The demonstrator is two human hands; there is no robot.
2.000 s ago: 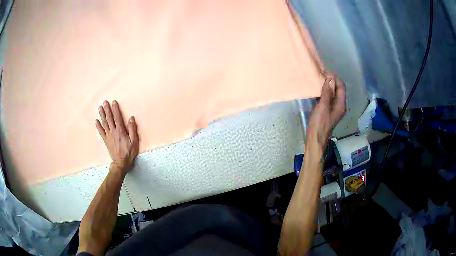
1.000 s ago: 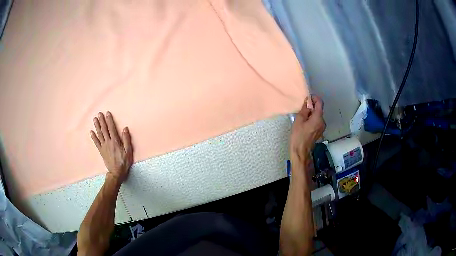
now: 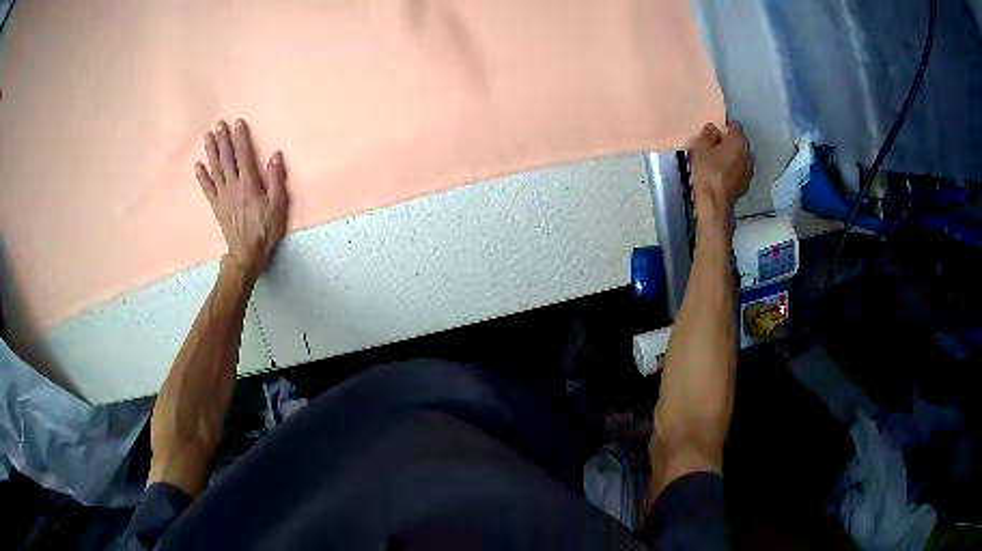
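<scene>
The peach fabric (image 3: 431, 97) lies over the speckled cream table, with its near edge running from lower left up to the right. My left hand (image 3: 246, 199) lies flat on the fabric near that edge, fingers spread, holding nothing. My right hand (image 3: 721, 167) is closed on the near right corner of the fabric, just above the silver guide rail (image 3: 669, 215). The corner itself is hidden in my fingers.
The end cutter (image 3: 767, 253) is at the table's right front, partly behind my right forearm. Blue-grey covering (image 3: 829, 86) lies beyond the rail, with a black cable (image 3: 902, 118) over it. Crinkled white-grey sheet (image 3: 75, 431) hangs at the left. The bare table strip (image 3: 452, 258) shows in front.
The right part of the fabric has flattened and the long fold line in it is gone. My right hand has moved up and right with the corner. More of the rail shows.
</scene>
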